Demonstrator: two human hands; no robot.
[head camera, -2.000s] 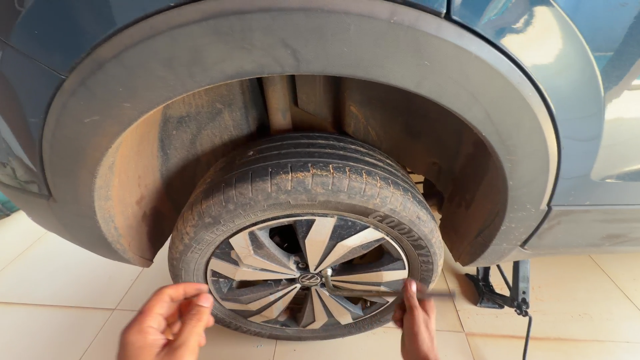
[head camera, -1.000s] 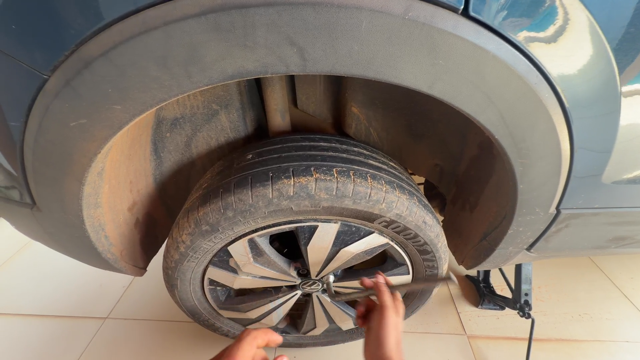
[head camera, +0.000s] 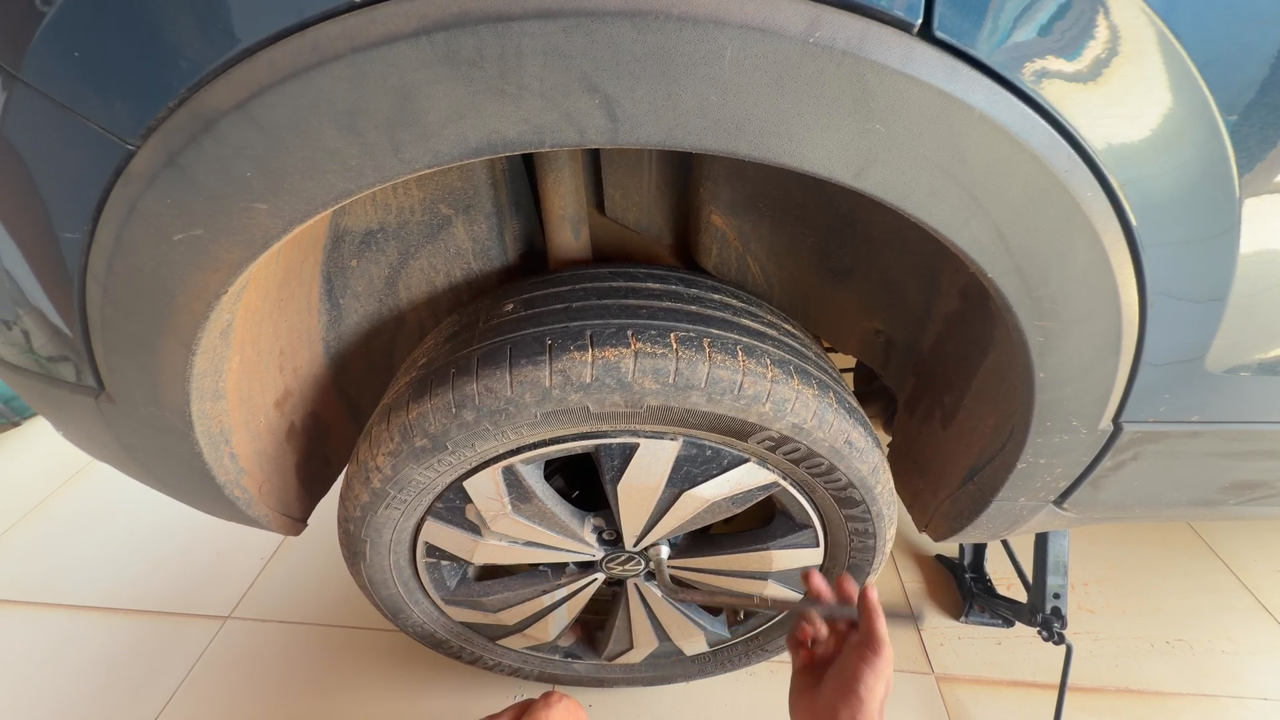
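An L-shaped lug wrench (head camera: 735, 597) has its socket end on a wheel bolt just right of the hub cap (head camera: 624, 566) of the alloy wheel (head camera: 650, 490). Its handle runs to the right, across the spokes and the tyre's lower right edge. My right hand (head camera: 840, 645) is at the handle, fingers raised around it and thumb on the near side; whether they grip it firmly cannot be told. Only the knuckles of my left hand (head camera: 540, 708) show at the bottom edge, below the Goodyear tyre (head camera: 620, 375); what it holds is hidden.
The grey wheel arch trim (head camera: 600, 85) of the blue car curves over the tyre, with a dusty liner (head camera: 430, 270) inside. A black scissor jack (head camera: 1020, 590) stands under the sill at right, its crank rod (head camera: 1064, 680) reaching down over the tiled floor (head camera: 130, 560).
My left hand has dropped mostly out of view at the bottom. My right hand has moved outward along the wrench handle since one second ago.
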